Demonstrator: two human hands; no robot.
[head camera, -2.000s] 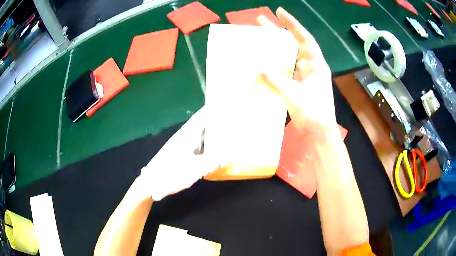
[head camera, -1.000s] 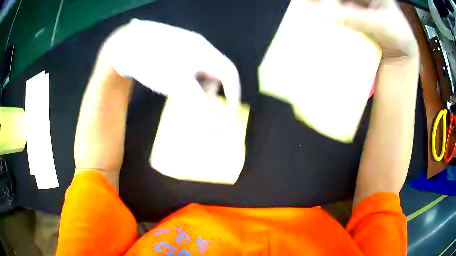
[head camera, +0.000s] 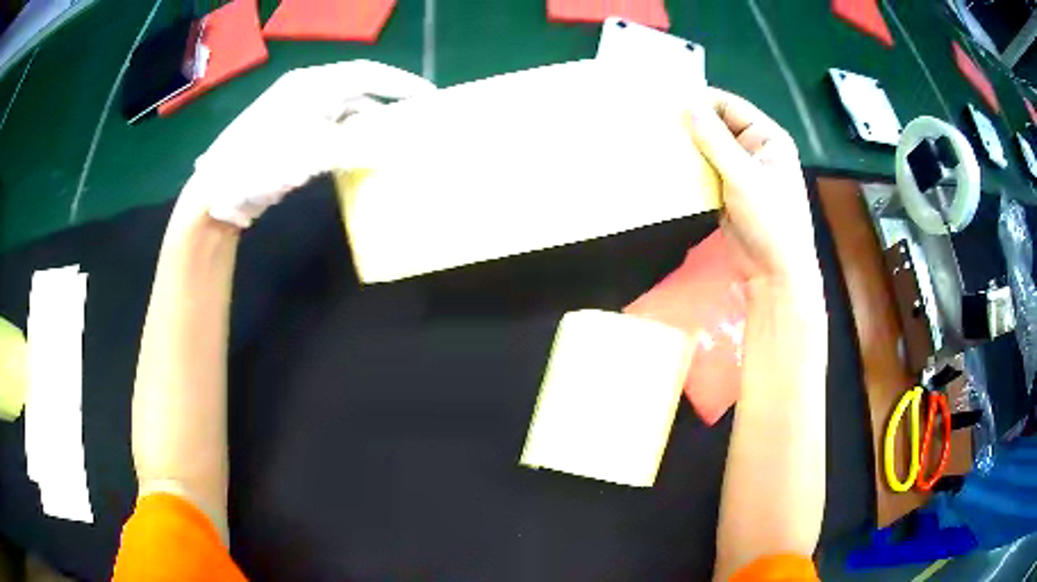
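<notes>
A long white to pale-yellow label sheet (head camera: 534, 171) is held stretched out above the black mat near the belt edge. My left hand (head camera: 301, 136), in a thin white glove, grips its left end. My bare right hand (head camera: 751, 176) grips its right end, thumb on the near face. A smaller pale-yellow label sheet (head camera: 611, 398) lies on the mat below, beside a wrinkled red sheet (head camera: 711, 330) that is partly hidden by my right forearm. Print on the held sheet is too overexposed to see.
The green belt (head camera: 489, 34) carries red foam pads (head camera: 330, 16), a black device (head camera: 163, 66) and whitish plates (head camera: 867, 106). White strips (head camera: 57, 392) lie left. A tape roll (head camera: 938, 174), metal fixture (head camera: 927, 284) and scissors (head camera: 919, 438) are right. A blue sleeve shows lower right.
The two sheets were apart, one at each hand. Now one smaller sheet lies on the mat, right of centre, and both hands hold a long sheet higher up. The view has tilted up to the belt.
</notes>
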